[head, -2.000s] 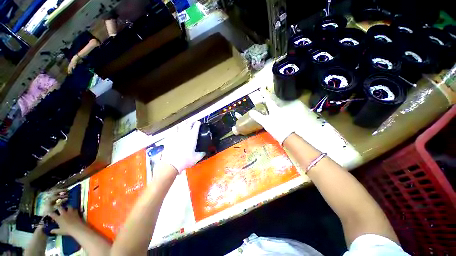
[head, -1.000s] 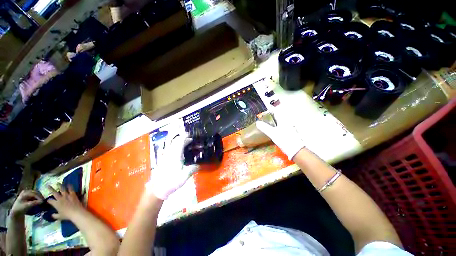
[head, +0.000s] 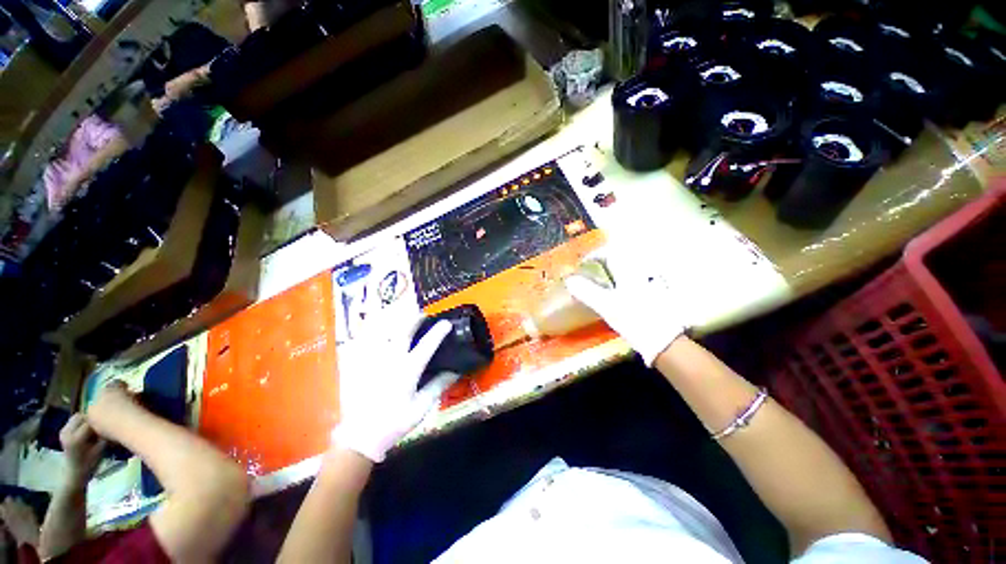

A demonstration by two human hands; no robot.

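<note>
My left hand (head: 388,399), in a white glove, is closed around a black speaker housing (head: 458,342) that lies on its side over the orange printed sheet, its open end turned to the right. My right hand (head: 631,304), also gloved, holds a translucent cream glue bottle (head: 568,313) tilted, its nozzle end pointing left toward the housing. The nozzle tip is blurred, and I cannot tell if it touches the housing. The inside of the housing is hard to see.
Black housings (head: 830,165) with pale rings stand at the upper right. A red crate (head: 871,380) is at the right. A brown cardboard tray (head: 441,154) lies beyond the sheets. More filled trays are at the left. A neighbouring person's arms (head: 182,446) are at the lower left.
My left hand first drew the housing nearer, onto the orange sheet, then lowered slightly. My right hand and the bottle moved nearer and to the right. The neighbour's arm has moved.
</note>
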